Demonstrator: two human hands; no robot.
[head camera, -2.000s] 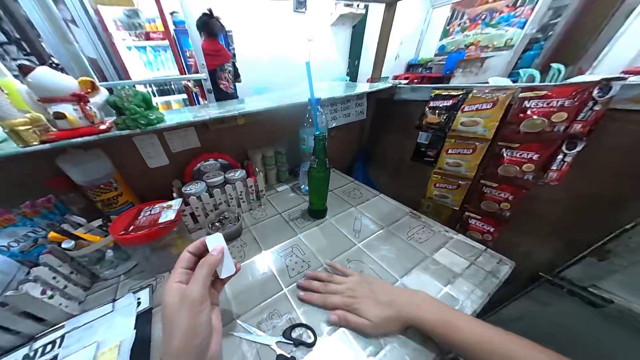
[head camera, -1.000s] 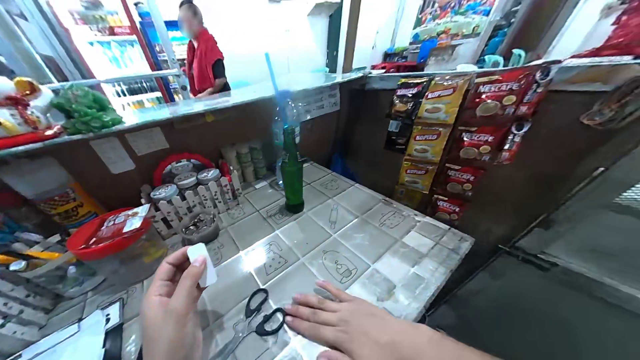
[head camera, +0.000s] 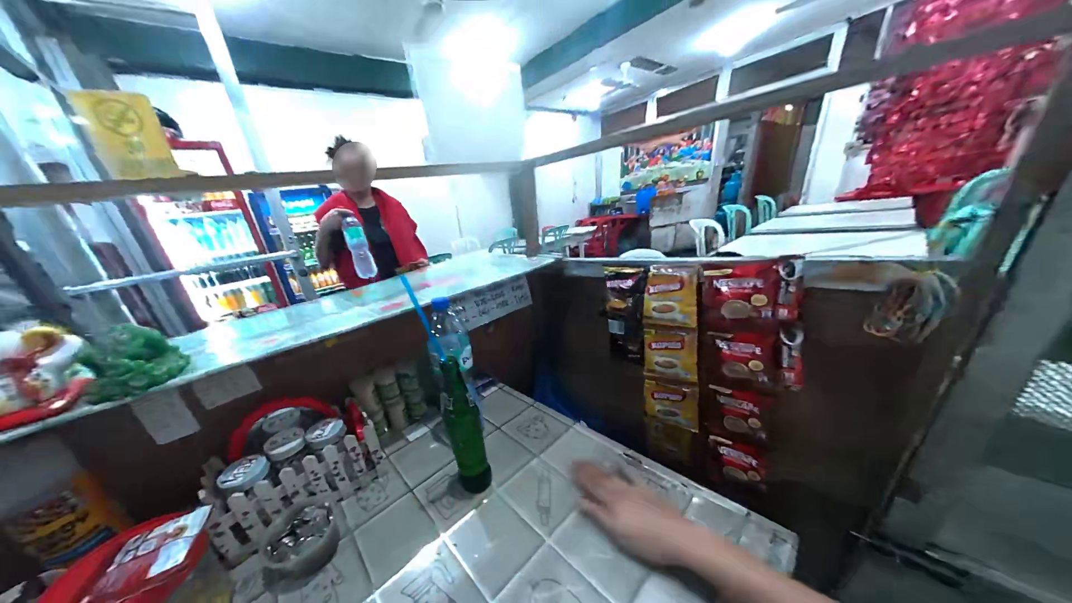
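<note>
My right hand (head camera: 628, 511), blurred, is spread low over the right part of the tiled counter (head camera: 494, 536), with nothing seen in it; whether it touches the tiles is unclear. To its left stands a green glass bottle (head camera: 465, 431) with a blue straw (head camera: 419, 310). Behind that is a clear plastic bottle (head camera: 450, 331) with a blue cap. My left hand is out of view, and neither the scissors nor the white piece shows. Across the raised ledge a person in red (head camera: 368, 226) holds up a clear plastic bottle (head camera: 360, 247).
At the left are a red-lidded container (head camera: 142, 553), a bowl of small metal things (head camera: 300, 536) and lidded jars (head camera: 285, 444) behind a small picket fence (head camera: 314, 477). Coffee sachets (head camera: 741, 368) hang on the right partition. The glass-topped ledge (head camera: 276, 322) borders the counter's back.
The view has swung up, and my left hand with the white piece has left it, as have the scissors. The person in red now holds up a bottle.
</note>
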